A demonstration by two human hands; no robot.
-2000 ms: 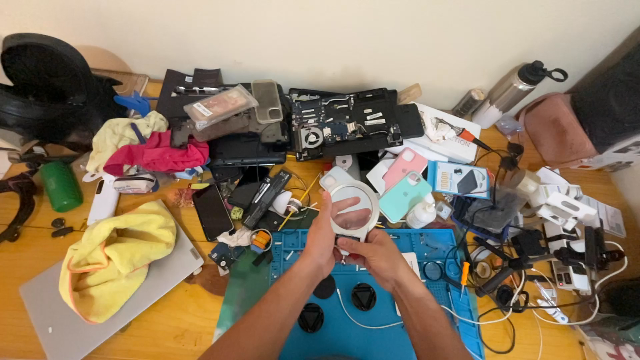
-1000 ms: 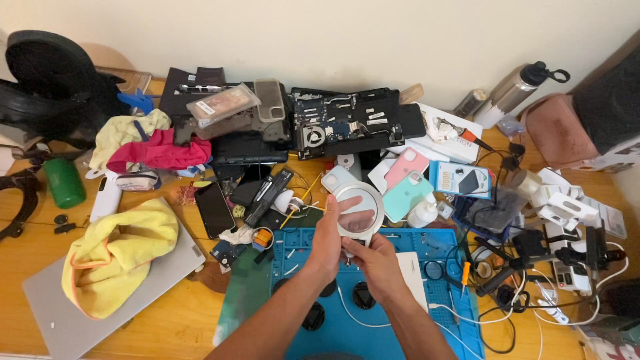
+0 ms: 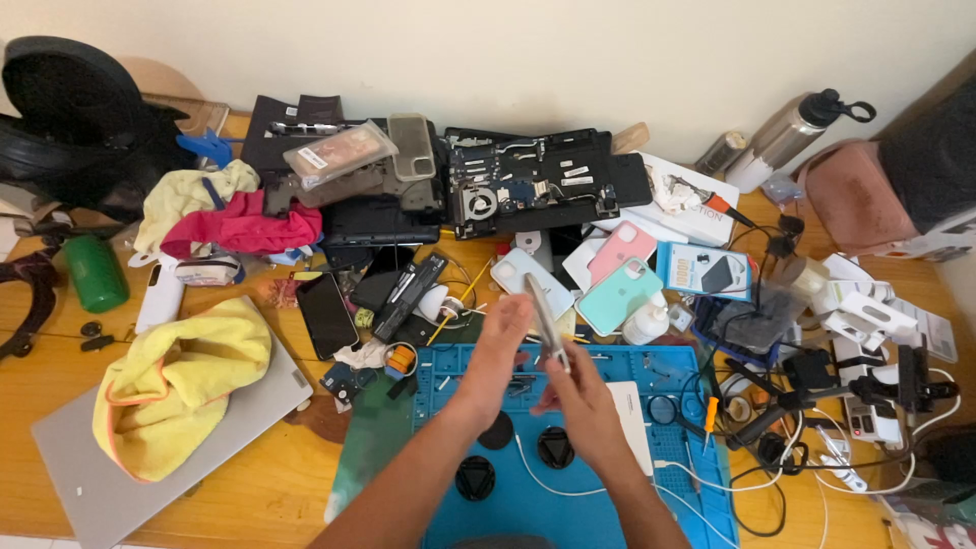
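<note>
My right hand grips the lower end of a round, silver-white framed device, now seen nearly edge-on and upright above the blue silicone repair mat. Close to its left side is my left hand, fingers raised and apart; whether a fingertip touches the device cannot be told. Two black discs with triangular centres and a plain dark disc lie on the mat below my hands. A white cable curves across the mat, and a white flat box lies beside my right forearm.
An opened laptop chassis lies at the back. Phone cases and a white bottle sit beyond the mat. Tangled cables and an orange screwdriver are at right. A yellow cloth covers part of a closed laptop at left.
The round device has turned from showing its face to nearly edge-on. My left hand, which was against it, has opened beside it.
</note>
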